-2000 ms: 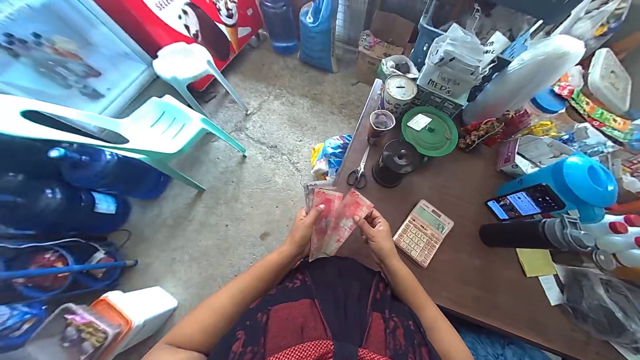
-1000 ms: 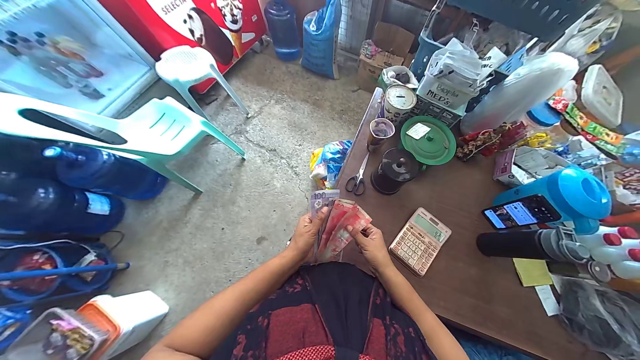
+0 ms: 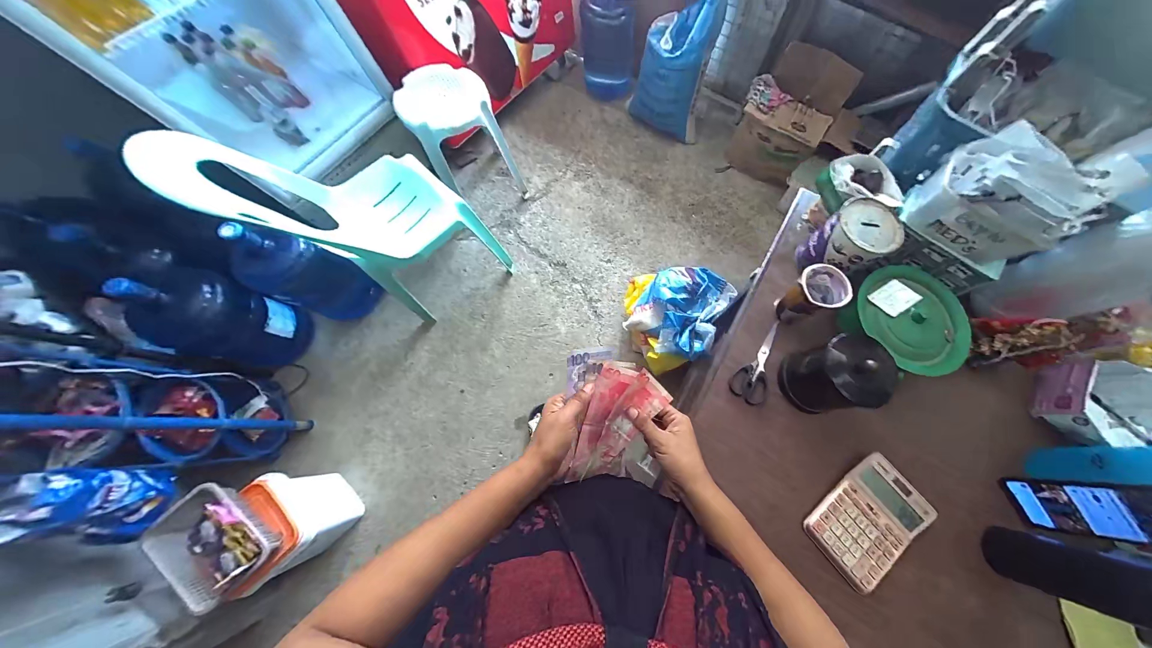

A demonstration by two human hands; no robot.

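Fanned above my lap are several red banknotes (image 3: 612,418), with a violet banknote (image 3: 587,362) marked 100 behind them at the upper left. My left hand (image 3: 560,432) grips the left side of the fan, thumb on top. My right hand (image 3: 670,441) pinches the right edge of the red notes between thumb and fingers. On the brown table to the right lie a pink calculator (image 3: 870,522) and scissors (image 3: 756,371), near a black lidded container (image 3: 837,373).
A green round lid (image 3: 913,319), a coin-slot can (image 3: 864,236) and a phone (image 3: 1075,510) are on the table. Plastic bags (image 3: 681,310) bulge beside its left edge. A green plastic chair (image 3: 387,211) and blue water bottles (image 3: 211,315) stand left.
The violet note, showing plainly one second ago, is now more covered by the red notes. Both hands have kept hold of the notes. The view has shifted somewhat.
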